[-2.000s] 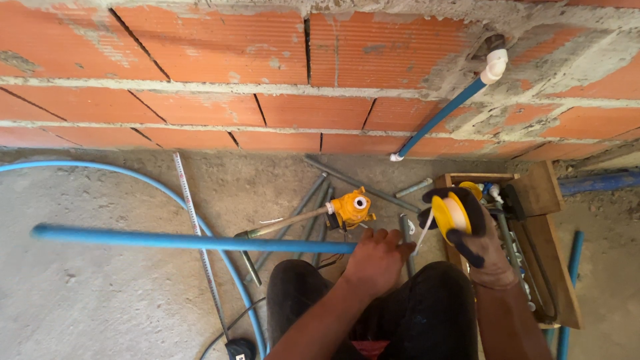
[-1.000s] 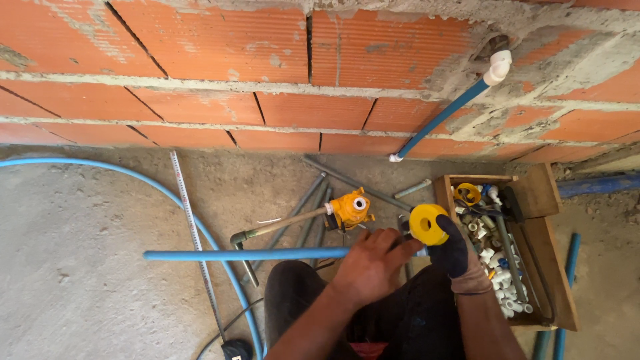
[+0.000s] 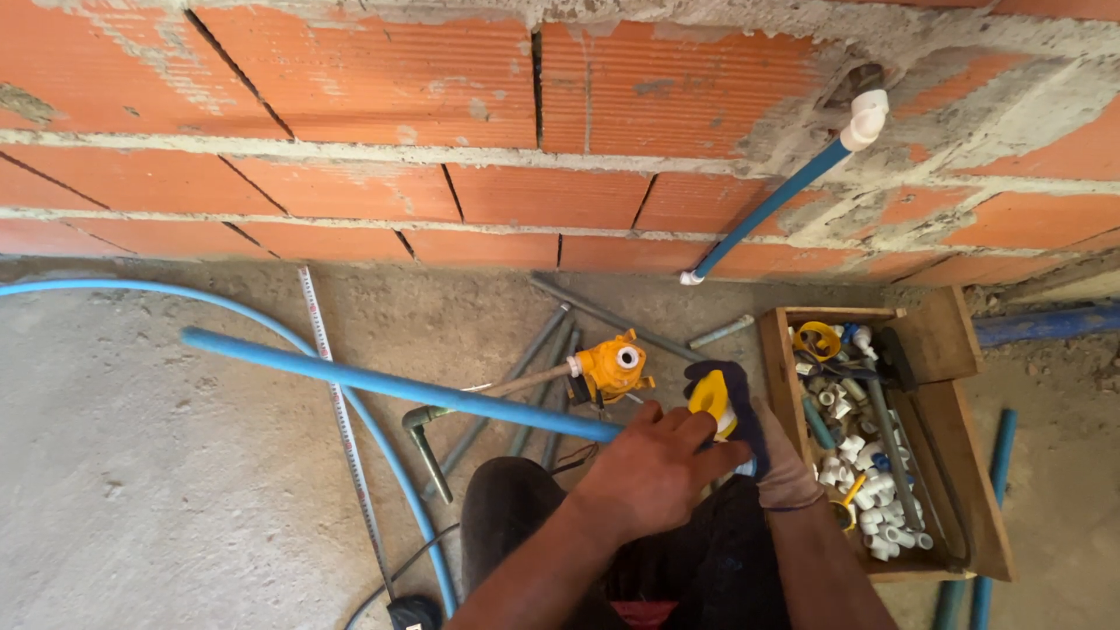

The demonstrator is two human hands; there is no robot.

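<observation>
My bare left hand [image 3: 652, 468] grips a blue plastic pipe [image 3: 394, 385] near its right end; the rest of the pipe slants up to the left over the floor. My right hand [image 3: 752, 429], in a dark-palmed work glove, holds a yellow spool of white thread-seal tape [image 3: 710, 398] close to that pipe end. The fingers of both hands almost meet there and hide the pipe's end. Behind the hands, an orange pump-like metal body [image 3: 612, 367] with a pipe joined to its left side lies on the floor.
A wooden box [image 3: 774, 367] of white fittings stands at right. Loose grey pipes [image 3: 525, 350], an extended tape measure [image 3: 337, 411] and a blue hose [image 3: 394, 472] lie on the concrete. A blue pipe with white elbows [image 3: 774, 206] sticks out from the brick wall [image 3: 402, 79].
The held pipe's far end has swung up and left since one second ago. The yellow spool, face-on to the view then, is now tilted beside the pipe end.
</observation>
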